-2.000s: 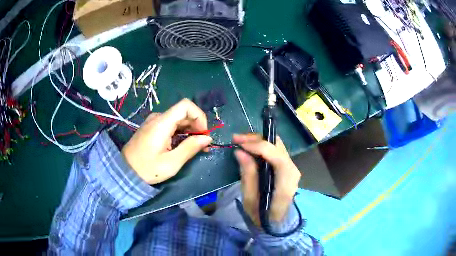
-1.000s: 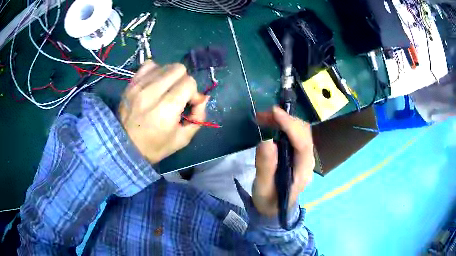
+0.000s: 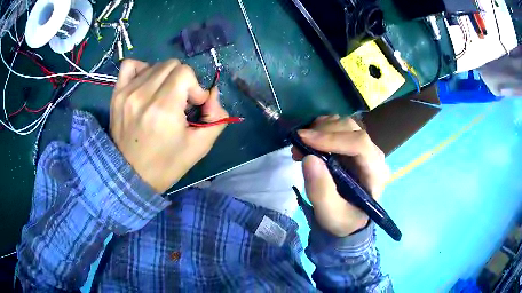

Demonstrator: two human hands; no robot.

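My left hand pinches the lead wires. The red lead sticks out to the right with its tip free. The black lead reaches up to the connector, which stands at the front edge of the dark holding block; whether they touch is too small to tell. My right hand holds the soldering iron like a pen. The iron's barrel points up and left towards the connector, its tip blurred and a little short of it.
The solder spool, loose connectors and tangled white and red cables lie at the left. The yellow sponge is at the right, with a brown box below the mat's edge. A thin strand crosses the mat.
The iron has swung from upright to pointing up-left, towards the connector. My left hand has brought the black lead to the connector. The view has shifted, cutting off the fan.
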